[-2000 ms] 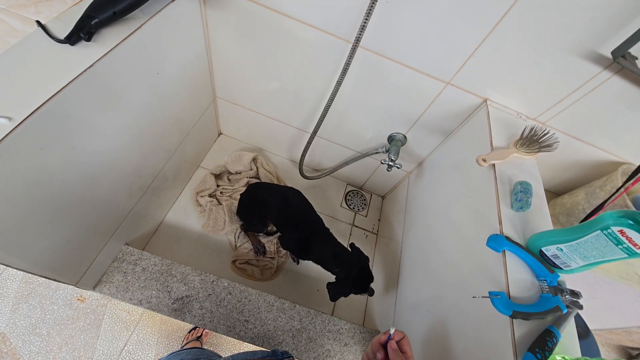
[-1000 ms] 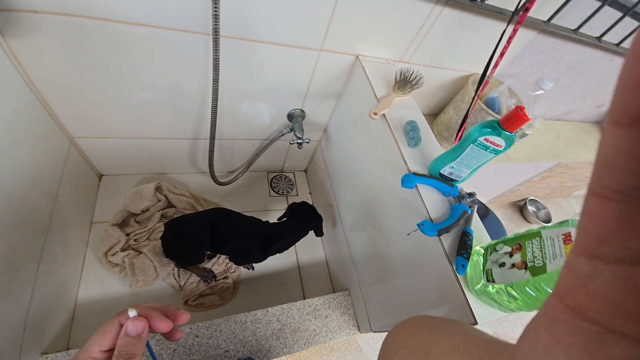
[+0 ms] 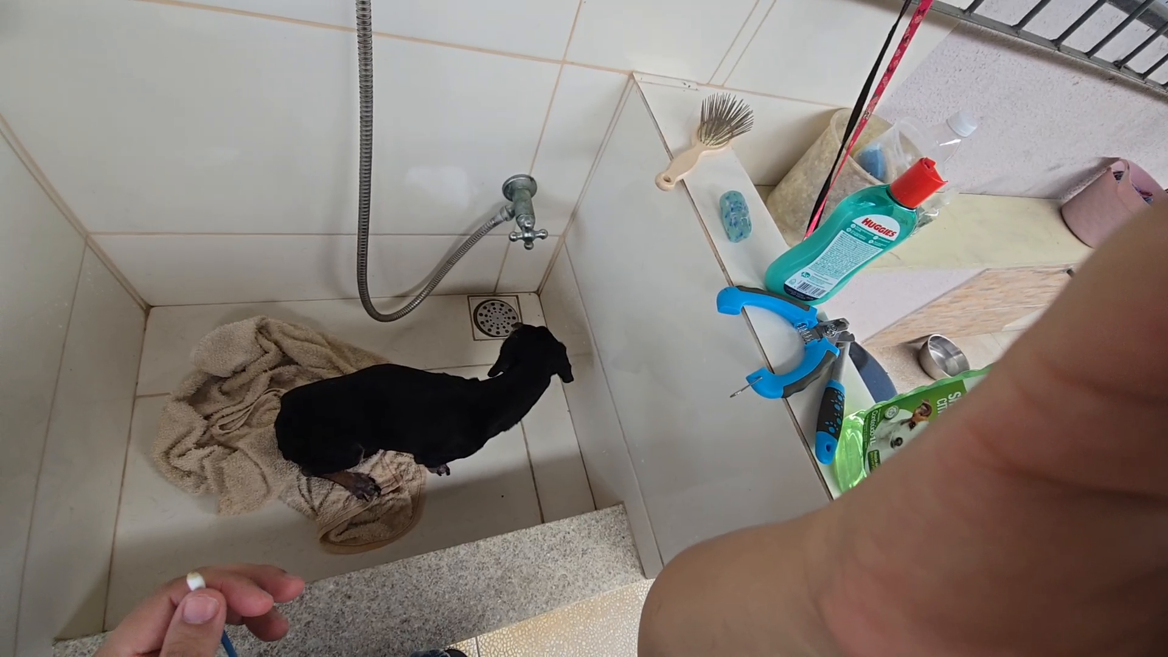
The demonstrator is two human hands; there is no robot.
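Note:
My left hand [image 3: 201,611], at the bottom left, holds a cotton swab [image 3: 195,581] between thumb and fingers, its white tip up and a bit of blue stick showing below. Beyond it, a black dog [image 3: 392,415] is in the tiled wash basin, its rear over a crumpled beige towel [image 3: 237,401] and its head turned right near the floor drain [image 3: 496,318]. A raised arm, seemingly my right one, fills the lower right very close to the camera; its hand is out of view. That arm partly covers a green shampoo container [image 3: 876,433] on the ledge.
A metal hose [image 3: 365,164] hangs by the wall valve [image 3: 522,210]. Along the right ledge [image 3: 639,365] lie a pin brush [image 3: 703,151], a blue soap bar [image 3: 735,216], a teal bottle [image 3: 839,242], blue-handled nail clippers [image 3: 794,342] and a blue-black handled tool [image 3: 829,420]. Grey granite [image 3: 511,566] edges the basin.
The dog's head has lifted towards the drain since the first frame. An arm has come into view at the right. The view has swung right.

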